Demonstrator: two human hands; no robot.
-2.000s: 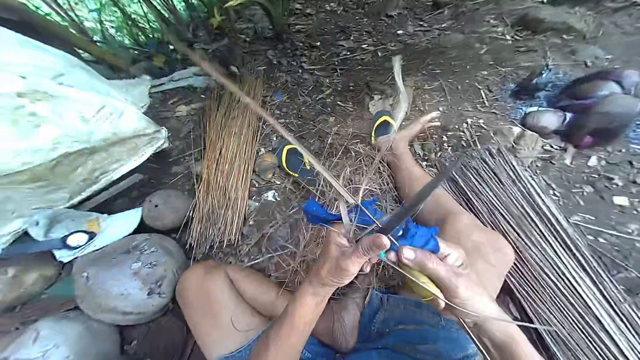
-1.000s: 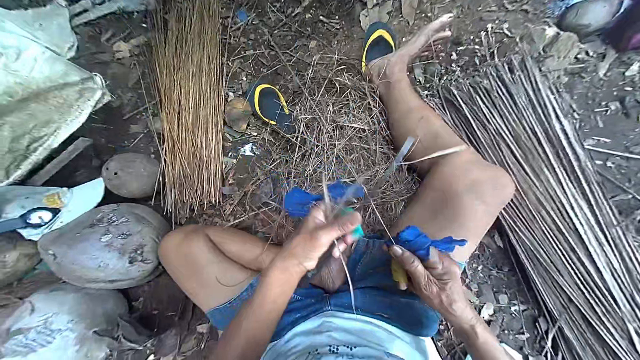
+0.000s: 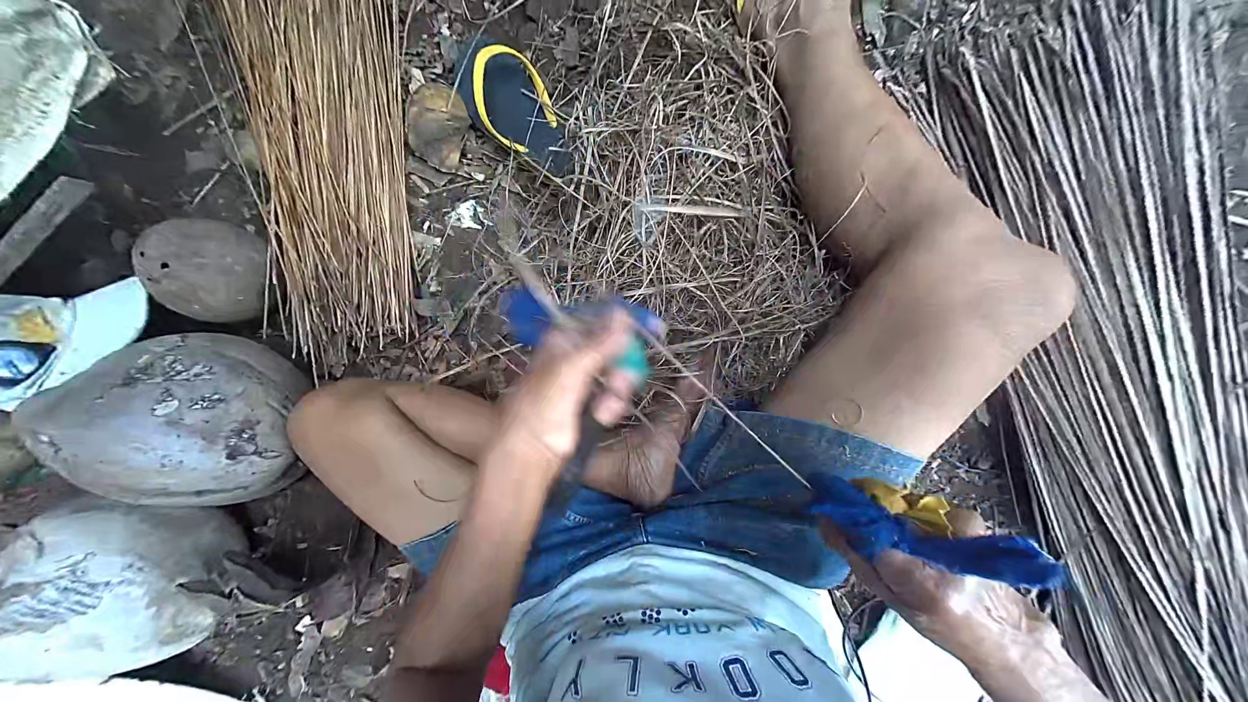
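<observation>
My left hand (image 3: pixel 575 385) is blurred, its fingers closed around a thin plant strip (image 3: pixel 531 283), with blue cloth (image 3: pixel 526 317) and a small teal piece (image 3: pixel 632 359) at its fingers. A dark blurred shape below it cannot be made out. From near this hand a thin fibre (image 3: pixel 726 408) slants down to a blue cloth (image 3: pixel 965 556) at my right hand (image 3: pixel 926 595). That hand is low at the right, beside the thigh, closed on the cloth and a yellow cloth or glove piece (image 3: pixel 912 507). Dry shavings (image 3: pixel 682 175) lie heaped between the legs.
A bundle of thin brown sticks (image 3: pixel 322 175) lies upper left, and greyish strips (image 3: pixel 1121 292) lie along the right. A flip-flop (image 3: pixel 512 97) rests by the shavings. Dry coconuts (image 3: pixel 161 419), a white cap (image 3: pixel 107 322) and a pale sack (image 3: pixel 39 78) are at the left.
My hands have moved apart; the right one, with the blue cloth, has gone right and down toward the body. The knife blade seen at the hands earlier is no longer distinct. The view has tilted down.
</observation>
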